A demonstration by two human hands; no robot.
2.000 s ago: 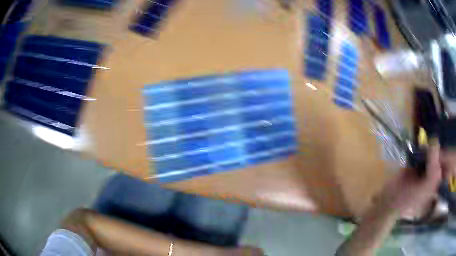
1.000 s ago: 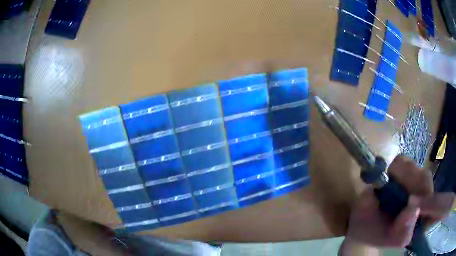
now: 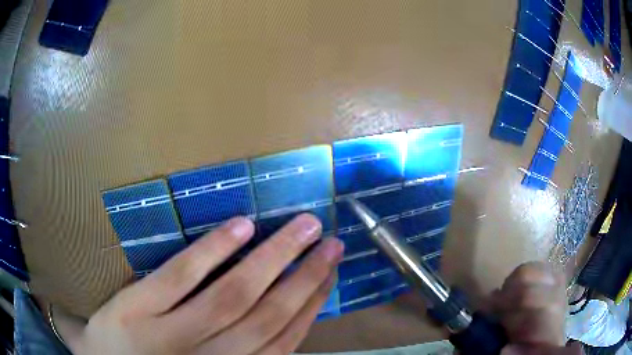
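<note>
A solar cell panel [image 3: 291, 180] of several side-by-side blue strips lies on the table, with silvery ribbon across it and an end sticking past its right edge. My left hand [image 3: 215, 298] lies flat on the panel's left and middle strips, fingers spread, covering their lower part. My right hand [image 3: 530, 301], at the lower right, holds the soldering iron [image 3: 409, 263] by its black handle. The iron's tip is at a ribbon line near the left edge of the fourth strip. Whether it touches cannot be told.
Single solar cell strips [image 3: 554, 132] with wires sticking out lie at upper right. Loose ribbon pieces [image 3: 576, 215] lie at right, below a white translucent bottle [image 3: 615, 107]. A black item with yellow [image 3: 610, 243] is at the right edge. Dark panels [image 3: 73, 24] lie at left and upper left.
My left hand has come onto the panel. My right hand has brought the iron's tip leftward from beside the panel to over its strips. The panel shows lower in view.
</note>
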